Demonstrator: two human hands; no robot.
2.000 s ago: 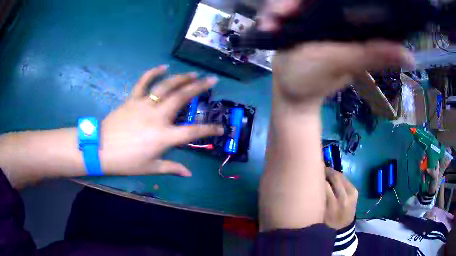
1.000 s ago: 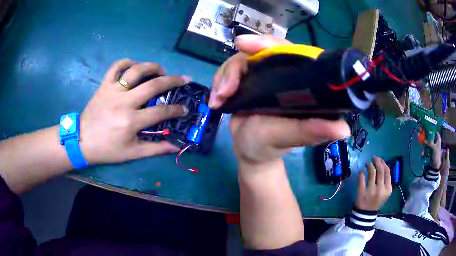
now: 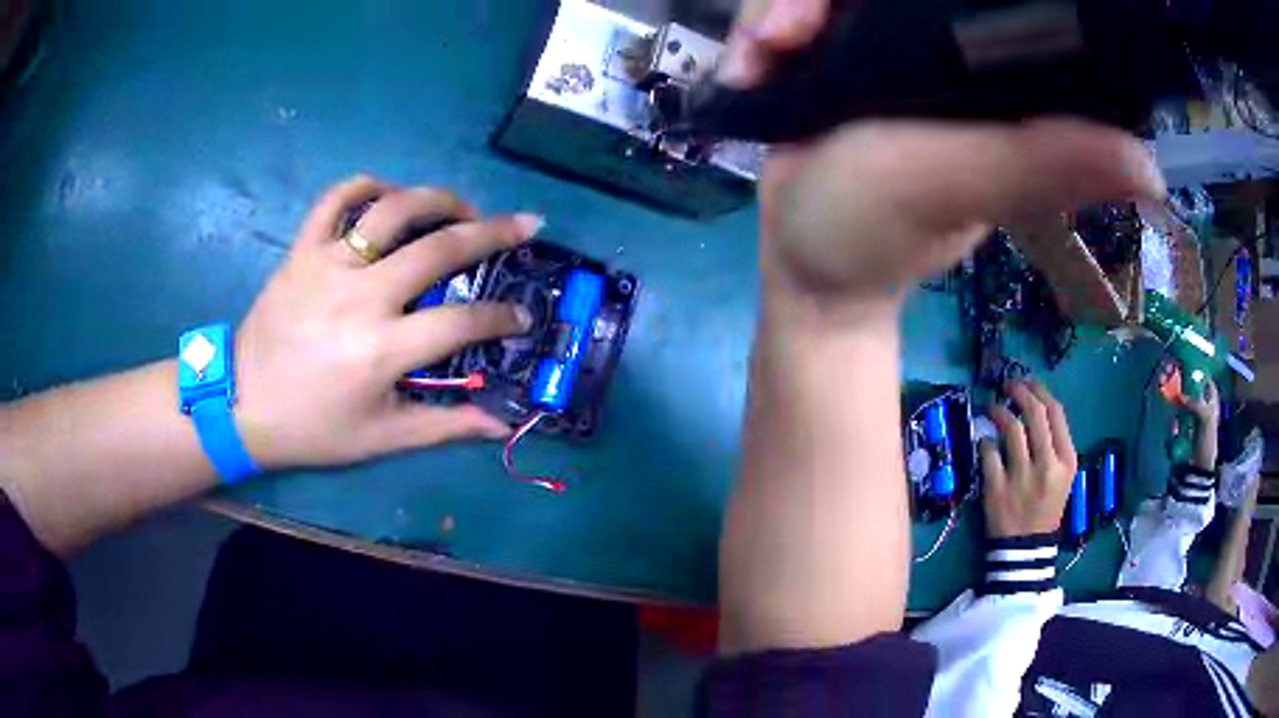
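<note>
My left hand, with a blue wrist strap, spreads over black plastic housings on the bench and holds them, partly covering them. The right-hand housing shows a bright blue cell; a thin lead with a red tip trails from it. Another red connector lies by my left thumb. My right hand, blurred, grips the thick black electric screwdriver, raised at the top. The screwdriver's tip is at the screw feeder; exact contact is unclear.
At the right, another person's hand touches a housing with a blue cell. Beyond are more blue cells, a green glue gun, a heap of black parts and a cardboard box. The bench's front edge curves below.
My right hand and screwdriver have moved from above the right-hand housing up and right to the feeder. My left hand stays on the housings. The neighbour's hand has moved onto their housing.
</note>
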